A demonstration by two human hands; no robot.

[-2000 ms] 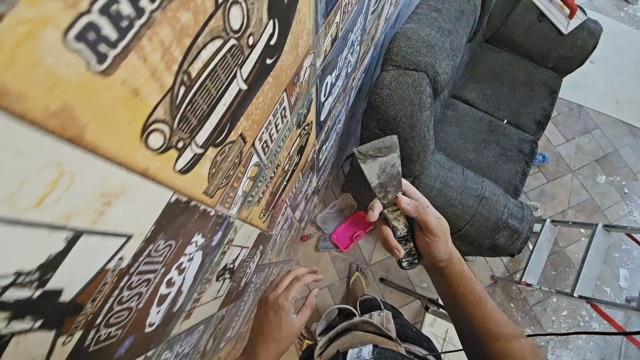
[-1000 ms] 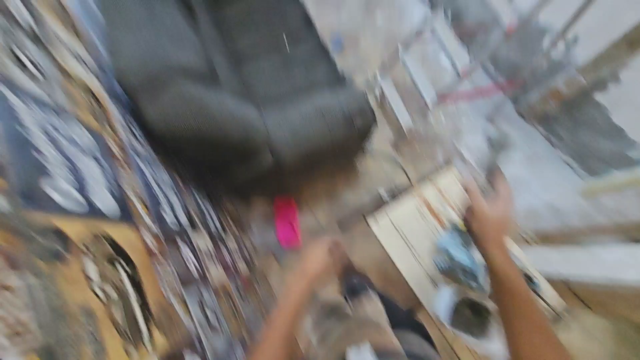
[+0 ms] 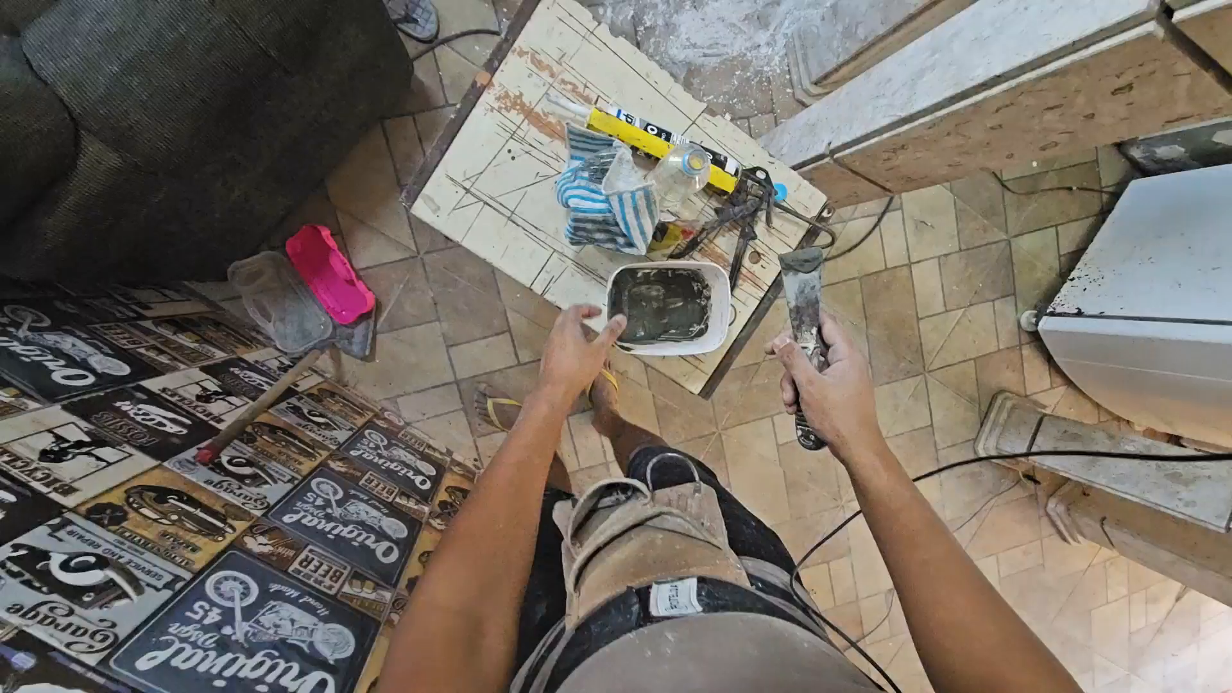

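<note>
My right hand [image 3: 835, 395] grips a putty knife [image 3: 804, 298] by its dark, smeared handle, with the blade pointing away from me. Grey residue coats the blade. My left hand [image 3: 580, 354] is at the left rim of a white plastic tub [image 3: 714, 337] that holds dark grey paste [image 3: 664, 303]; thumb and fingers are at the rim, and whether they pinch it is unclear. The tub sits on the near part of a scratched, cream-coloured board [image 3: 481, 183]. Behind it lie a striped cloth [image 3: 587, 197], a clear plastic bottle [image 3: 685, 171], a yellow tube [image 3: 630, 133] and a black tool, possibly a caulking gun [image 3: 746, 207].
A dark upholstered sofa [image 3: 192, 125] fills the upper left. Below it are a pink plastic tray [image 3: 327, 274], a clear container [image 3: 277, 300] and a wooden-handled tool [image 3: 255, 414] by the poster-patterned wall [image 3: 279, 558]. Stone slabs [image 3: 972, 96], a white appliance [image 3: 1145, 289] and a black cable [image 3: 1059, 454] are at right.
The view has swung from the wall to the board. My left hand, empty near the wall earlier, is now at the tub's rim. My right hand still holds the putty knife.
</note>
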